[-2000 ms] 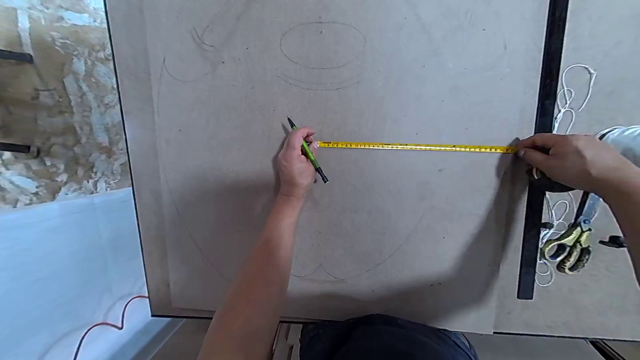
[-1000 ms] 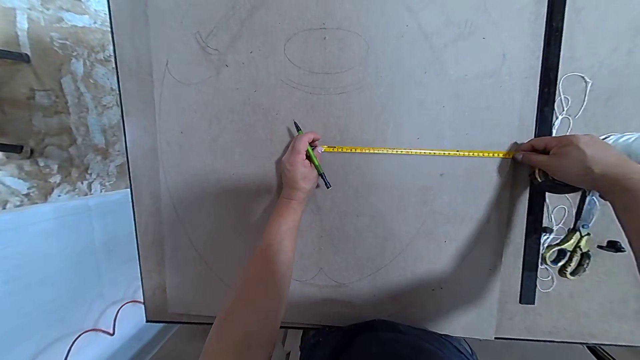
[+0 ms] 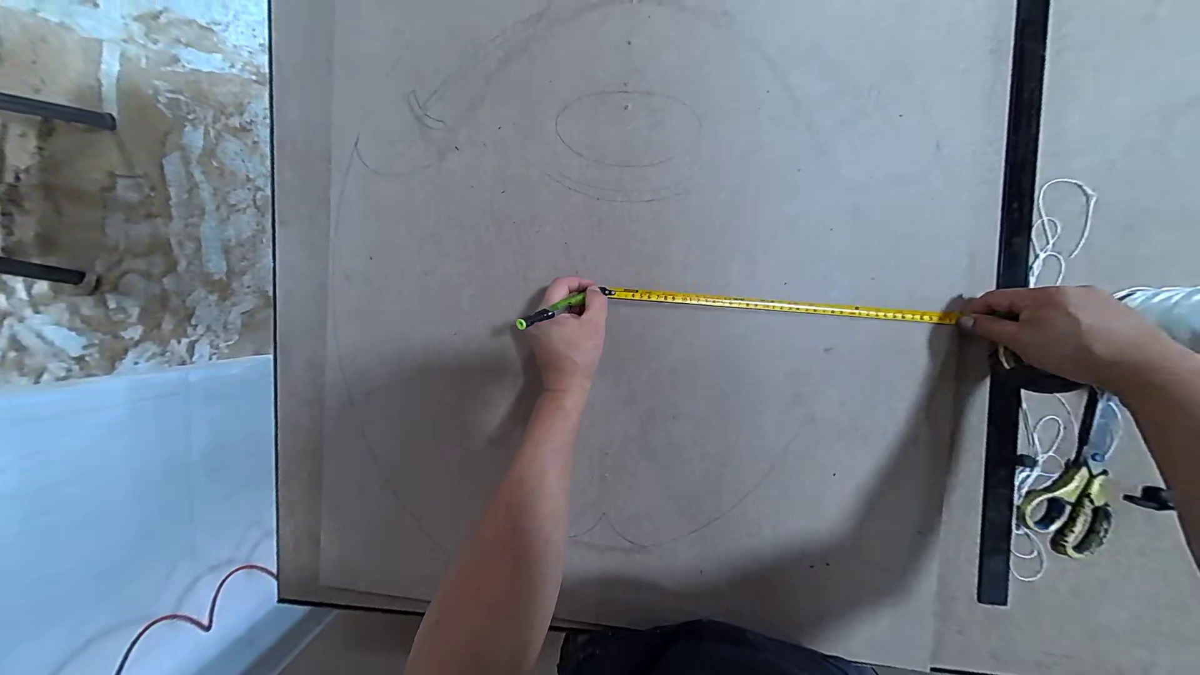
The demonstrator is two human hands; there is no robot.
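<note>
A yellow measuring tape (image 3: 778,306) lies stretched across a large brown sheet (image 3: 675,422) that bears faint pencil curves and an oval. My left hand (image 3: 570,333), at the tape's left end, grips a green and black marking pencil (image 3: 553,309) whose tip points right, at the end of the blade. With thumb and fingers my right hand (image 3: 1059,323) pinches the blade at its other end. The dark tape case (image 3: 1041,378) shows partly beneath that hand, over a black straightedge (image 3: 1017,159).
Scissors with yellow-green handles (image 3: 1069,511) lie right of the straightedge, beside loose white cord (image 3: 1041,441). A small black clip-like object (image 3: 1151,498) is farther right. Beyond the sheet's left edge are a white surface, a red cable (image 3: 178,617) and dark bars (image 3: 56,111).
The pencil has turned in my left hand: its tip pointed up and left before, and now points right at the tape's end. My right hand still holds the other end of the blade.
</note>
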